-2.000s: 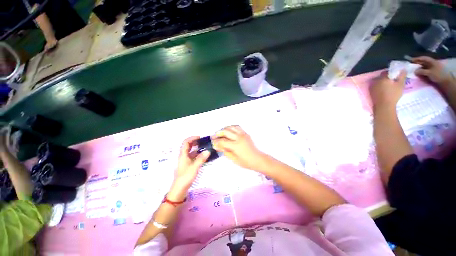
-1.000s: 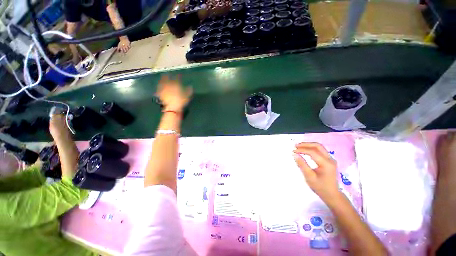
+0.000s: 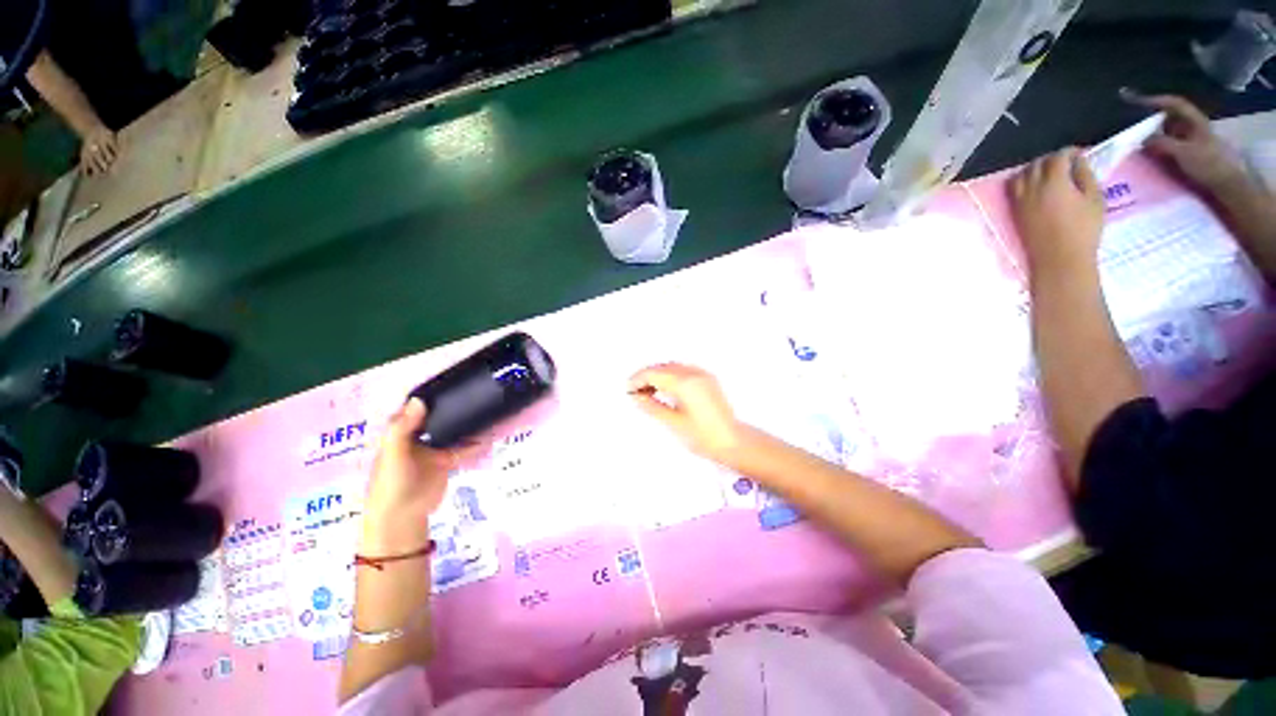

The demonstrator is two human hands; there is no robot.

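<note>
My left hand [image 3: 409, 469] grips one end of a glossy black cylindrical unit [image 3: 486, 390] and holds it tilted above the table, its round end up and to the right. My right hand [image 3: 686, 409] is to the right of the unit and apart from it, fingers bent and pointing left. Glare hides whether its fingertips hold anything thin. A bright white stack of sleeves [image 3: 910, 336] lies on the table to the right. Two units in white sleeves stand on the belt, a nearer one [image 3: 633, 224] and another by the post [image 3: 828, 165].
Bare black units [image 3: 147, 532] lie piled at the table's left, and others [image 3: 168, 344] lie on the green belt [image 3: 420, 210]. A white post [image 3: 973, 105] slants at the belt. A neighbour's hands at right hold folded white paper [image 3: 1124, 144]. A black tray [image 3: 462, 56] is across the belt.
My left hand has come back from over the belt and now holds a black unit above the table. My right hand's fingers are more bent. The view has shifted.
</note>
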